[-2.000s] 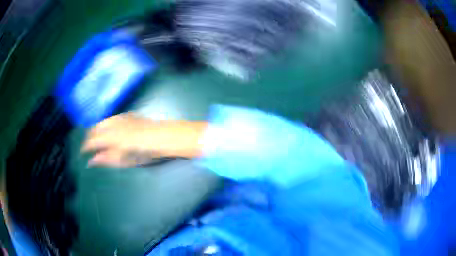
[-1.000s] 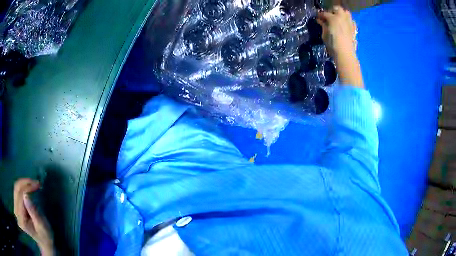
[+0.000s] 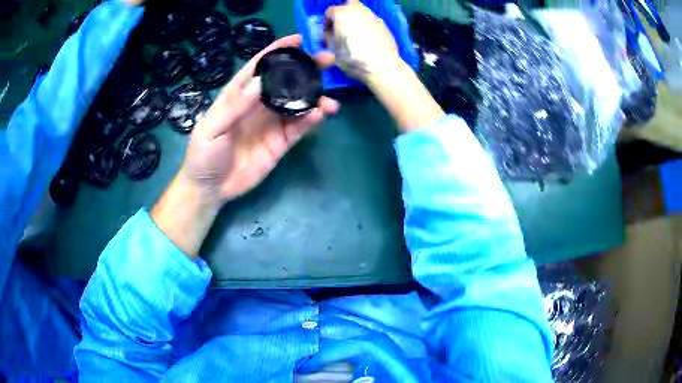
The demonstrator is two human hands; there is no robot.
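Note:
My left hand (image 3: 243, 127) is palm up above the green bench and holds a round black housing (image 3: 289, 81) by its edge between thumb and fingers. The housing is a shallow dark disc with its face towards me. My right hand (image 3: 363, 41) is at the blue parts bin (image 3: 407, 46), with its fingers bent down inside it. Its fingertips are small and blurred, so I cannot tell whether they hold a piece. The bin's contents are mostly hidden by the hand.
Many black discs (image 3: 140, 155) lie on the green bench (image 3: 314, 247) at the left. Another person's blue sleeve (image 3: 60, 97) reaches in there. Loose black inserts (image 3: 449, 63) and a clear bag of small parts (image 3: 531, 112) lie right. Clear packing (image 3: 572, 318) shows at lower right, beside cardboard (image 3: 643, 277).
The view has swung from the clear packing of housings back to the bench. My left hand now holds a housing. My right hand has moved from the packing to the blue bin.

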